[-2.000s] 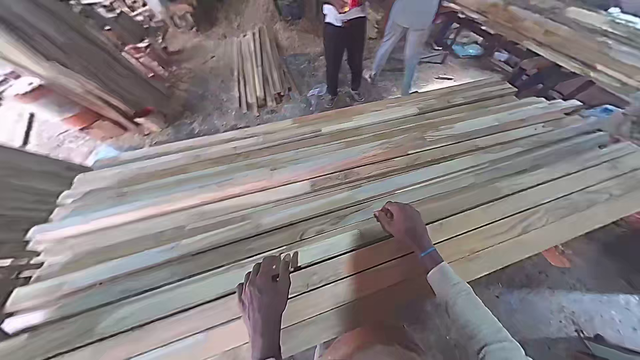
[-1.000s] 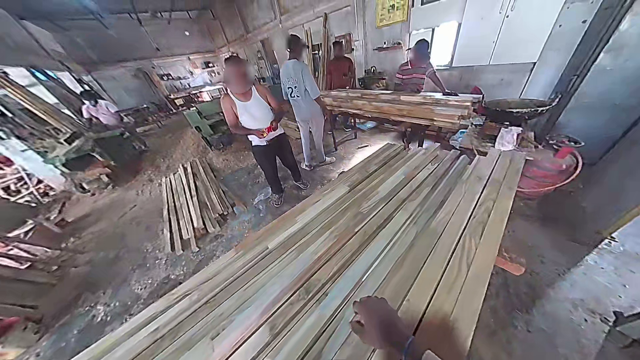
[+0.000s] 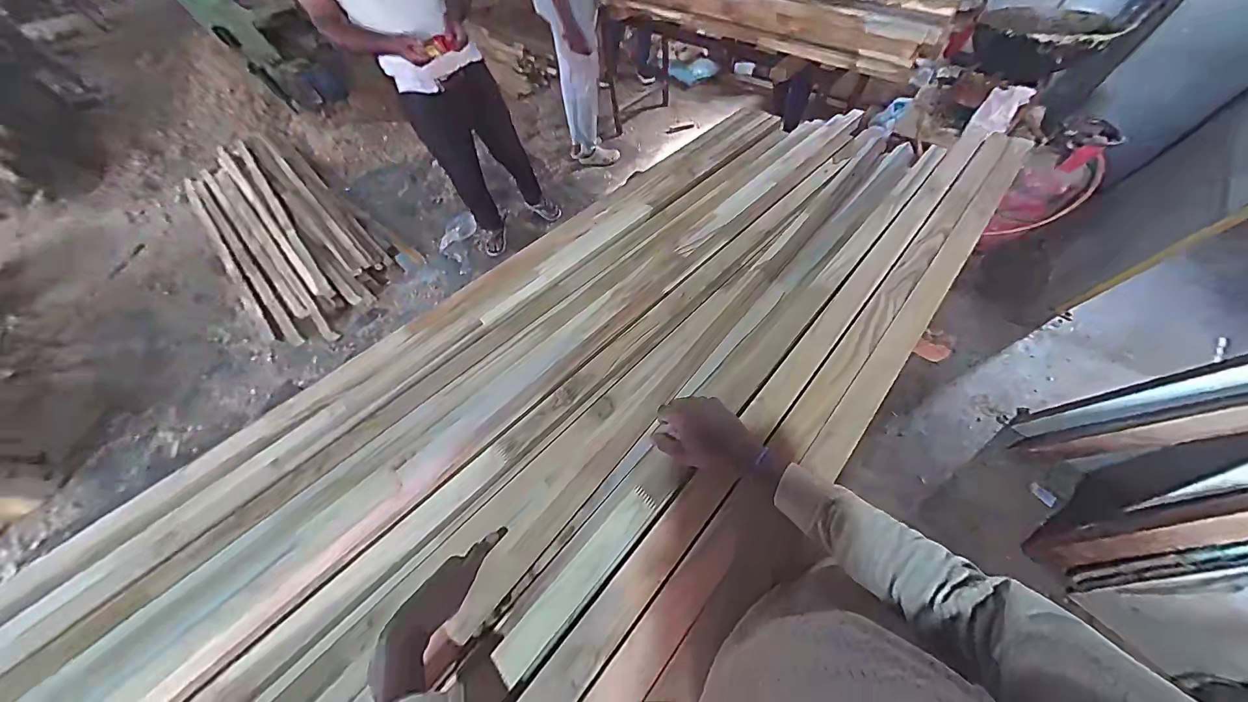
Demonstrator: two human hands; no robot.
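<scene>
Long wooden boards [image 3: 546,390] lie side by side across the view, running from lower left to upper right. My right hand [image 3: 704,434], with a blue band at the wrist, rests on a board near the middle, its fingers curled over the edge of a narrow strip; whether it grips the strip cannot be told. At the lower centre, my left hand [image 3: 434,614] is over the boards, fingers extended toward the upper right and a pale wooden edge beside the thumb. Its palm is hidden.
A pile of short wooden strips [image 3: 283,239] lies on the floor at left. Two people stand beyond the boards, one holding a small red and yellow thing. Stacked boards [image 3: 809,29] are on a stand behind; a red basin [image 3: 1048,190] stands at right. More boards [image 3: 1150,439] lie lower right.
The view has swung down from the room to the boards. My left hand, out of view one second ago, shows again at the lower centre.
</scene>
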